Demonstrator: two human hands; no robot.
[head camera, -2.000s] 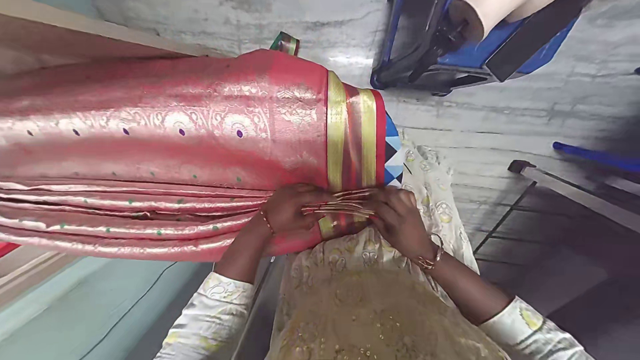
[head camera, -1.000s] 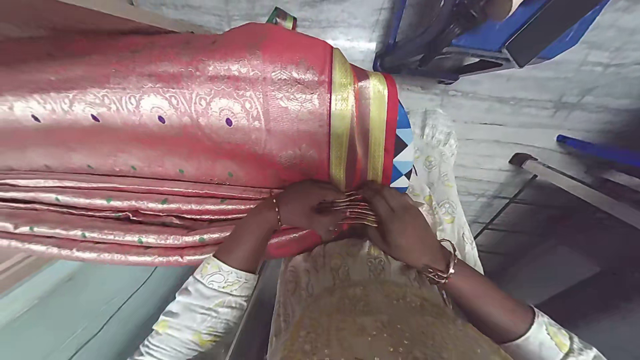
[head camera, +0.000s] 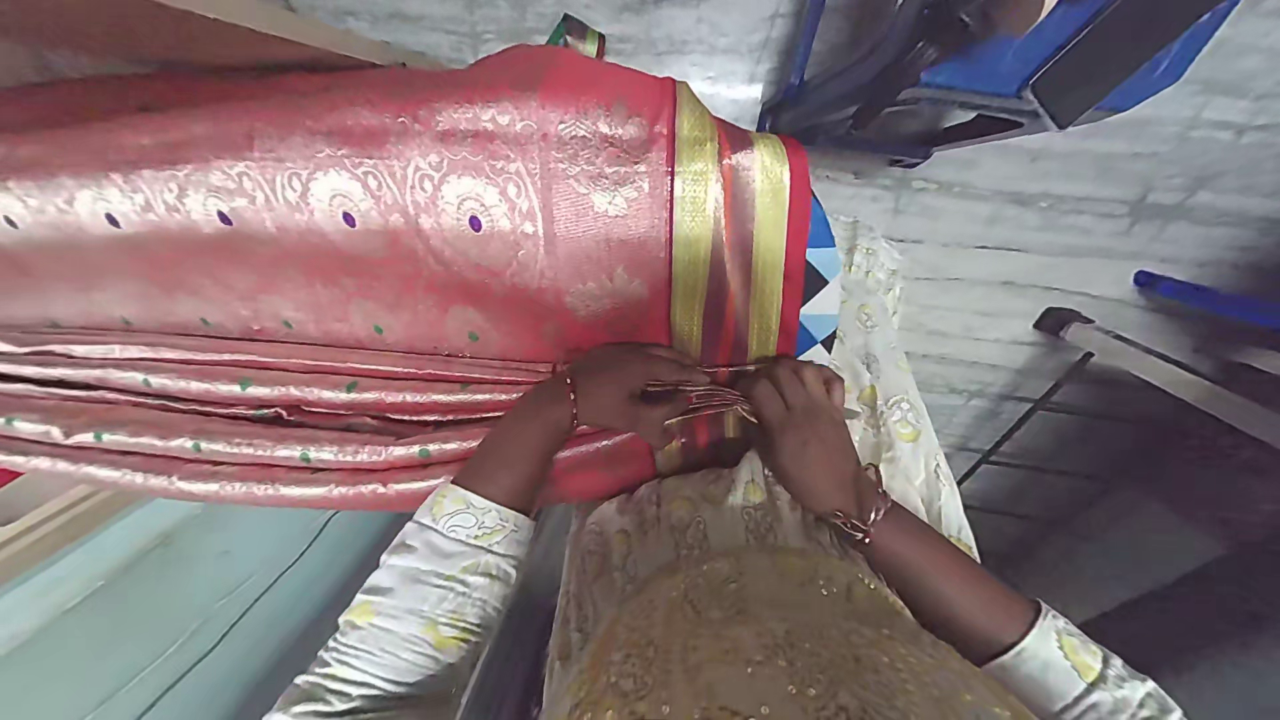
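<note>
A pink and red brocade sari (head camera: 400, 230) with gold motifs lies across the left and middle, its long pleats (head camera: 250, 400) stacked along the near side. Its gold-striped border (head camera: 695, 220) runs across the right end, over a blue, black and white patterned cloth (head camera: 820, 270). My left hand (head camera: 625, 390) grips the gathered pleats from the left. Close by on the right, my right hand (head camera: 800, 420) pinches the edges of the same pleats, which show as thin folds between the two hands. The fingertips of both hands are partly hidden.
A blue and black object (head camera: 1040, 70), perhaps a chair, stands at the upper right. A pale metal bar (head camera: 1180, 380) and a blue bar (head camera: 1205, 298) are at the right. Patterned pale clothing (head camera: 700, 540) hangs just below my hands. A pale blue-green surface (head camera: 230, 600) is at the lower left.
Both hands stay at the pleats near the border. My right hand's fingers have shifted along the pleat edges, and the view has moved slightly.
</note>
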